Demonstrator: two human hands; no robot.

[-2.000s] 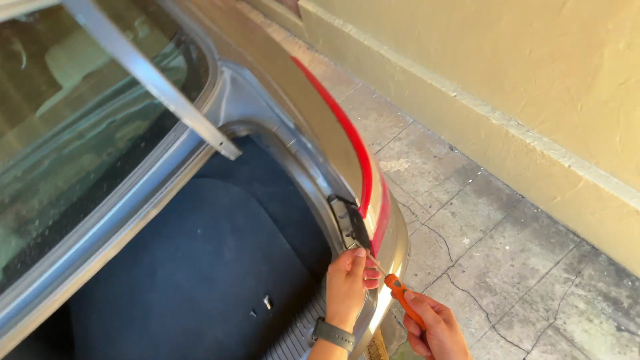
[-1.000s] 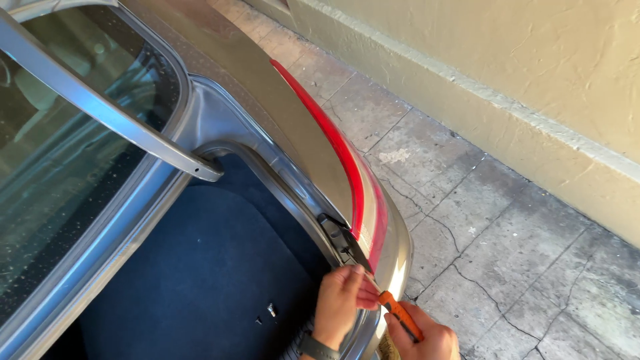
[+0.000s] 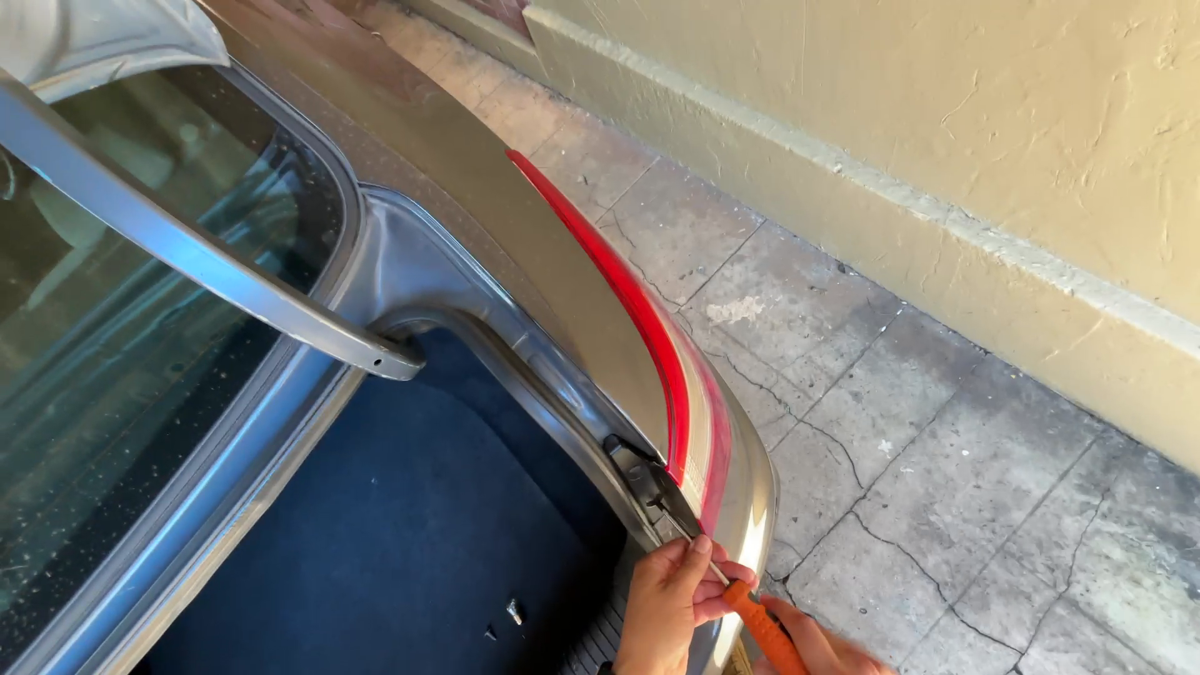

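Note:
My right hand (image 3: 816,647) is closed around the orange handle of a screwdriver (image 3: 764,623) at the bottom of the view. My left hand (image 3: 661,595) pinches its thin metal shaft between thumb and fingers. The shaft points up and left toward the black plastic piece (image 3: 647,483) at the inner edge of the car's red and clear tail light (image 3: 647,319). Whether the tip touches a fastener cannot be told. A small metal screw or bolt (image 3: 514,611) and a small dark piece (image 3: 490,633) lie on the dark trunk floor.
A curved metal trunk hinge arm (image 3: 216,272) crosses above the rear window (image 3: 122,309). The trunk's rubber seal (image 3: 525,384) curves beside the hands. Right of the car are cracked concrete paving (image 3: 891,487) and a beige plastered wall (image 3: 984,122).
The view has shifted, with more of the tail light and rear window showing. Both hands have stayed on the screwdriver near the black piece.

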